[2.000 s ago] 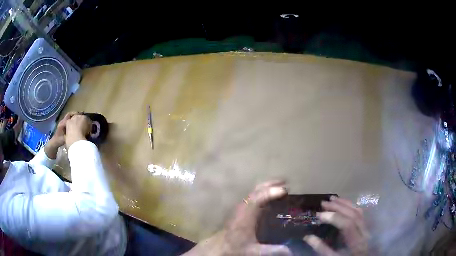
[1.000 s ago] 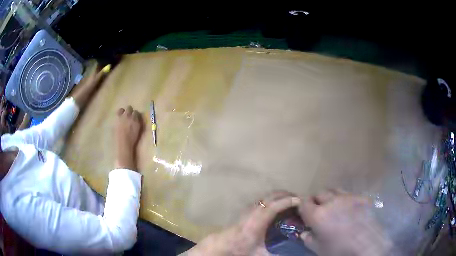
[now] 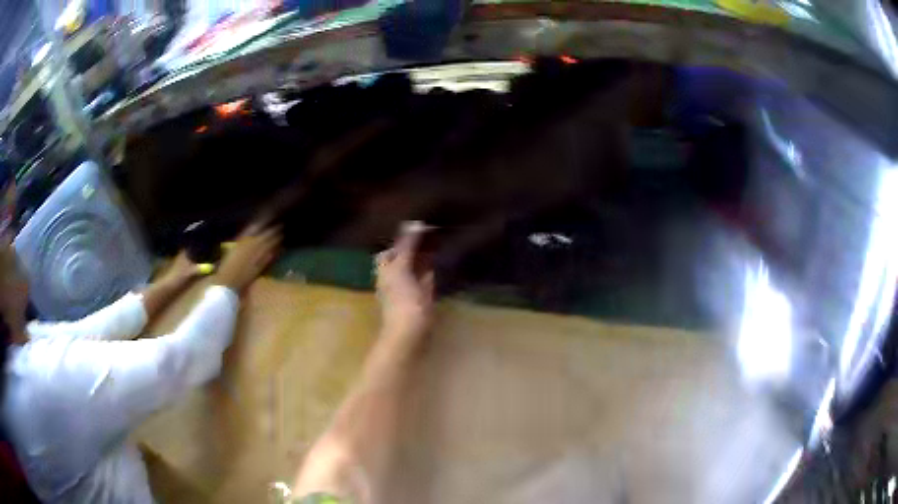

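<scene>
My left hand (image 3: 402, 276) is stretched out over the far edge of the tan table (image 3: 551, 394), at the green conveyor strip (image 3: 330, 269). It is blurred. Its fingers point up and away, against a dark background, and I cannot tell whether they hold a dark thing. A black housing (image 3: 549, 261) with a pale mark on top seems to stand to the right of my hand, beyond the table. My right hand is out of the picture.
A co-worker in white (image 3: 118, 364) sits at left, both hands at the conveyor by a dark object with yellow fingertips showing. A grey fan (image 3: 81, 254) stands far left. Bright glossy plastic (image 3: 763, 325) is at right.
The view has tilted up. My left hand has gone from the dark housing near me to the conveyor. My right hand and that housing have left the view. The co-worker's hands are now together at the conveyor.
</scene>
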